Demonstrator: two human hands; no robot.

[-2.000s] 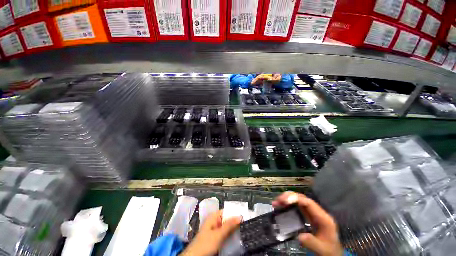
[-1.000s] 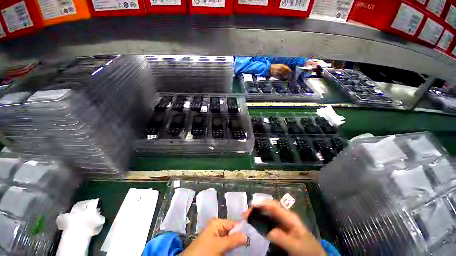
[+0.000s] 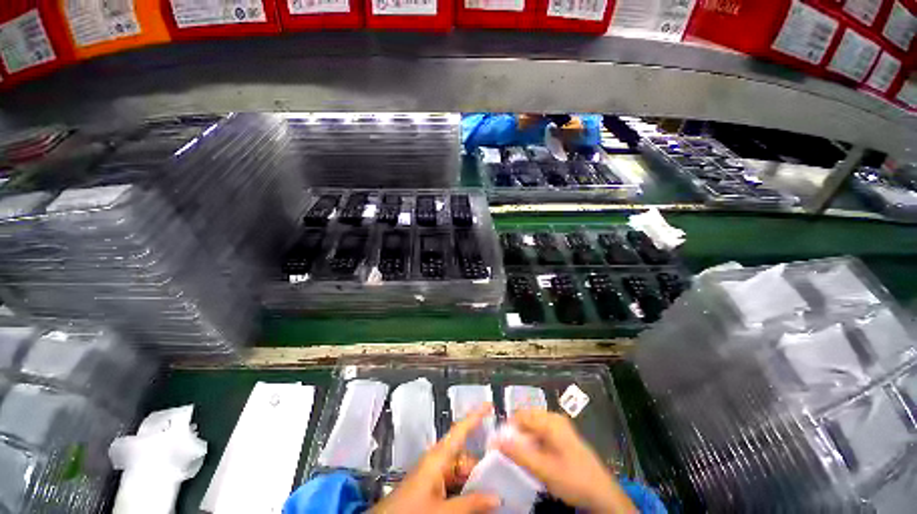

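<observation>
My left hand [image 3: 442, 477] and my right hand [image 3: 565, 460] meet at the bottom centre, both holding a white phone sleeve [image 3: 503, 484]. A dark part shows beside the sleeve under my right hand; the phone itself is mostly hidden. The blister tray [image 3: 615, 427] lies behind and under my hands, with several white-sleeved items in its back row and a small white label [image 3: 573, 401] at its back right. The front row is mostly hidden by my hands. The sleeve stack [image 3: 259, 447] lies flat to the left of the tray.
Crumpled white wrap [image 3: 159, 457] lies further left. Stacked filled trays [image 3: 804, 376] stand at right and at left. Trays of bare phones [image 3: 397, 291] sit on the green belt behind the worn edge strip [image 3: 402, 351]. A person's blue sleeves [image 3: 490, 131] show beyond. A metal shelf holds red boxes above.
The black phone was bare two seconds ago, then at the sleeve's opening in my right hand. Now the sleeve covers most of what my hands hold, and my hands are closer together.
</observation>
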